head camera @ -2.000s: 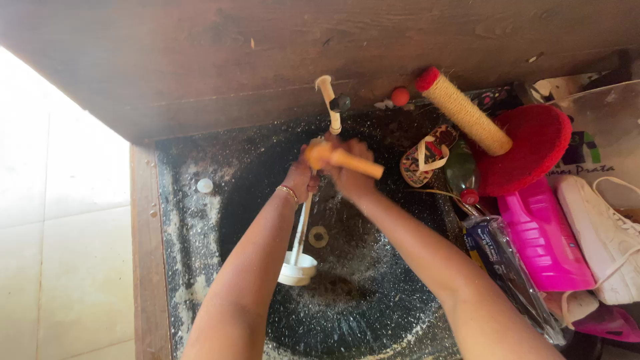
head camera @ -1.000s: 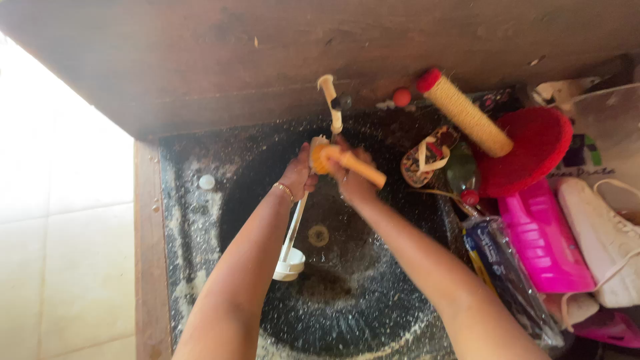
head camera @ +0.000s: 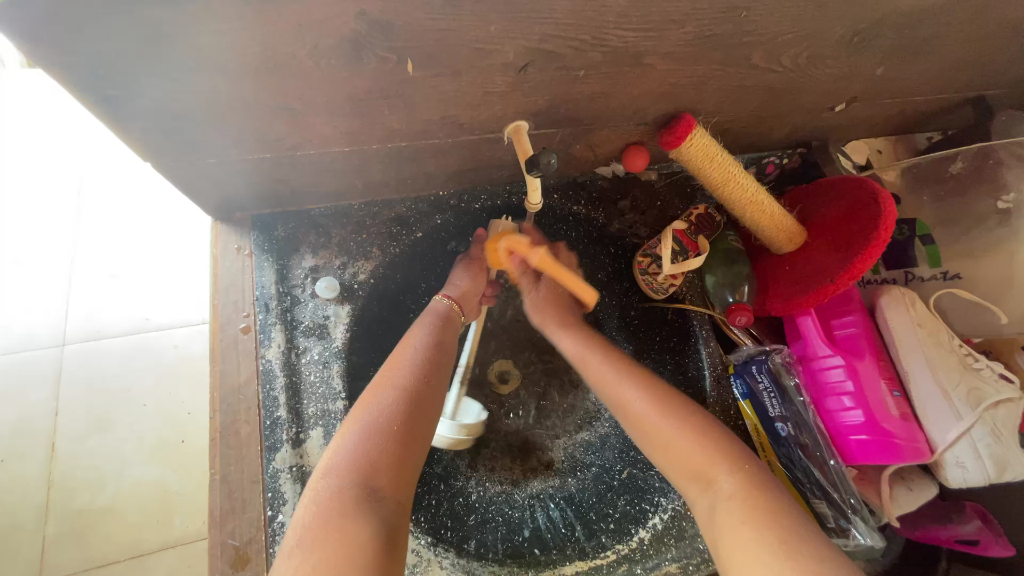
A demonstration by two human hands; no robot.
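Beneath a beige plastic tap with a dark knob, both hands work over a black speckled sink basin. My left hand grips a long white plastic stick, whose lower end has a round white cup-like part. My right hand is closed on an orange-handled brush, its blurred head against the top of the white stick. The bristles cannot be made out clearly. Below the hands, a round drain shows in the basin.
Right of the basin lie a patterned flip-flop, a green bottle, a red-based sisal scratching post, a pink plastic container, a packaged roll and a white sneaker. A red ball sits by the wooden wall; a white cap lies at left.
The orange brush has shifted and tilted slightly in my right hand. Both hands stay close together under the tap, and the white stick remains in my left hand.
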